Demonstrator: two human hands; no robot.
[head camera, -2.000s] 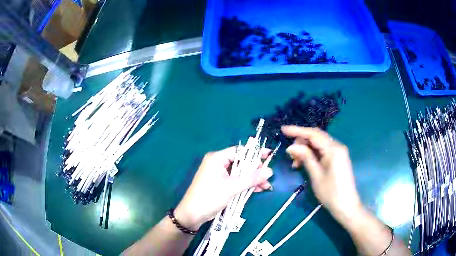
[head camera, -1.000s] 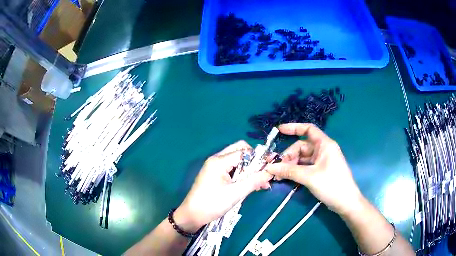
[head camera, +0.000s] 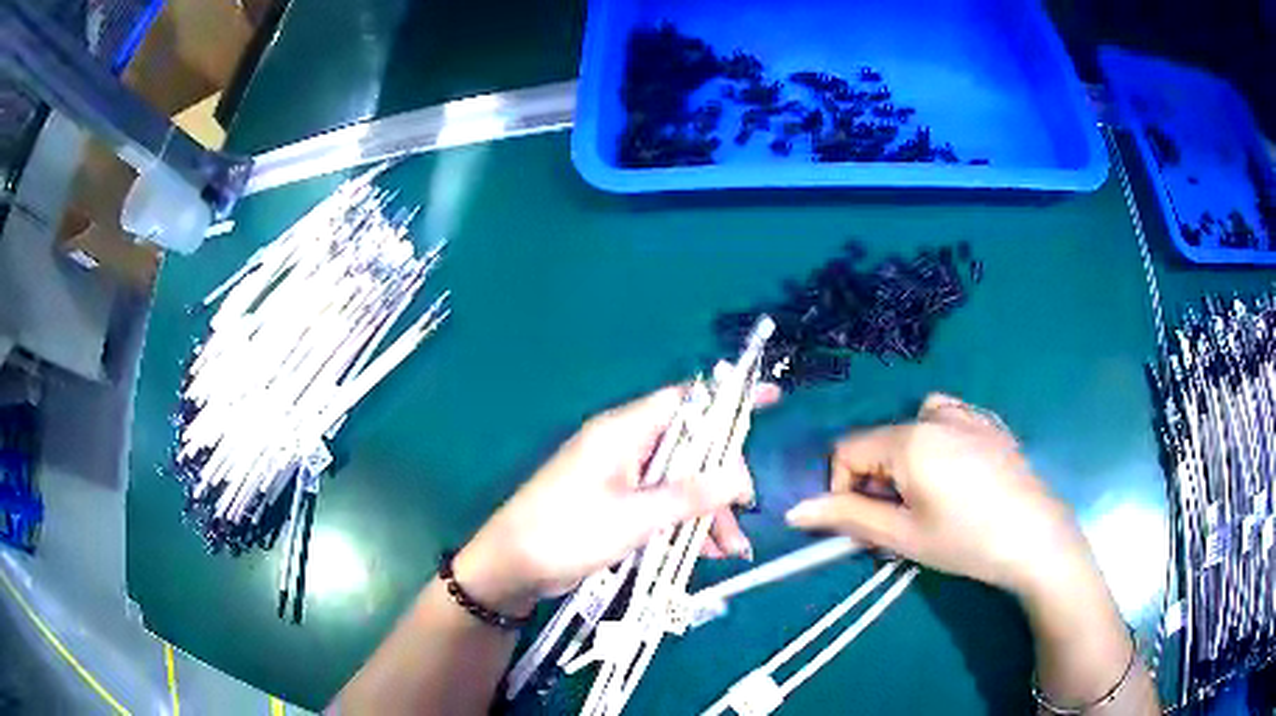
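My left hand (head camera: 602, 490) holds a bundle of white wire leads (head camera: 689, 525) with pale tips pointing up and small white labels lower down. My right hand (head camera: 952, 490) is right of it, slightly blurred, with its fingers closed on the upper end of one white lead (head camera: 784, 567); that end is hidden in the fingers. Two more leads (head camera: 826, 636) with a white label lie on the bench below my right hand. The loose heap of black pieces (head camera: 882, 308) lies just beyond both hands.
A large blue tray (head camera: 840, 178) with black pieces stands at top centre, a smaller blue tray (head camera: 1168, 182) at top right. A pile of white leads (head camera: 301, 364) lies at left, dense rows of leads (head camera: 1231, 476) at the right edge. A pale metal strip (head camera: 420, 130) crosses the green bench.
My right hand has moved right and down, away from the bundle tips, and one lead now runs from the bundle to its fingers. My left hand still holds the bundle.
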